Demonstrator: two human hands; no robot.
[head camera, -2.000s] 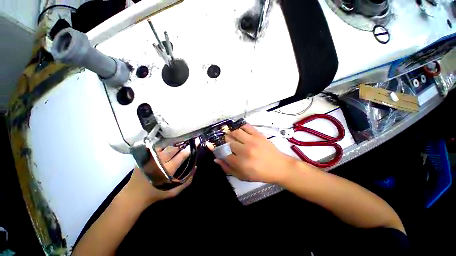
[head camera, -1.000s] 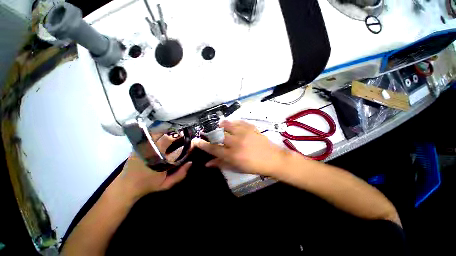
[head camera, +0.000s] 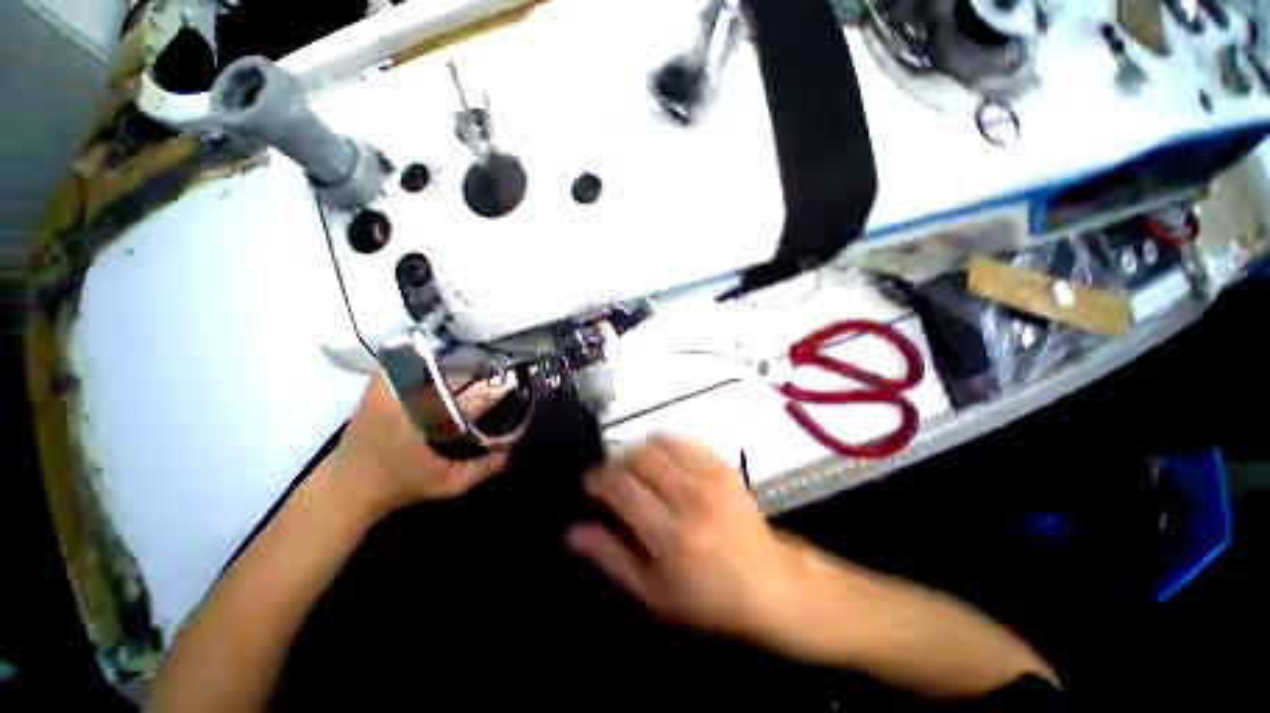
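Observation:
The black garment piece lies under the machine's left end and runs down over the table edge. My left hand lies on the cloth left of the needle area; its fingers are partly hidden behind the shiny metal guard, so its hold cannot be told. My right hand is blurred, at the table's front edge right of the cloth, with thumb and fingers apart. Whether it touches the cloth is unclear. The white machine head covers the upper middle.
Red-handled scissors lie on the table right of the needle area, blades toward it. Farther right are a clear plastic bag and a tan wooden strip. A black strap hangs over the head. A blue crate shows below.
My right hand has moved from the needle area down and toward me, its fingers opening. My left hand stays beside the needle area. The camera view has shifted slightly.

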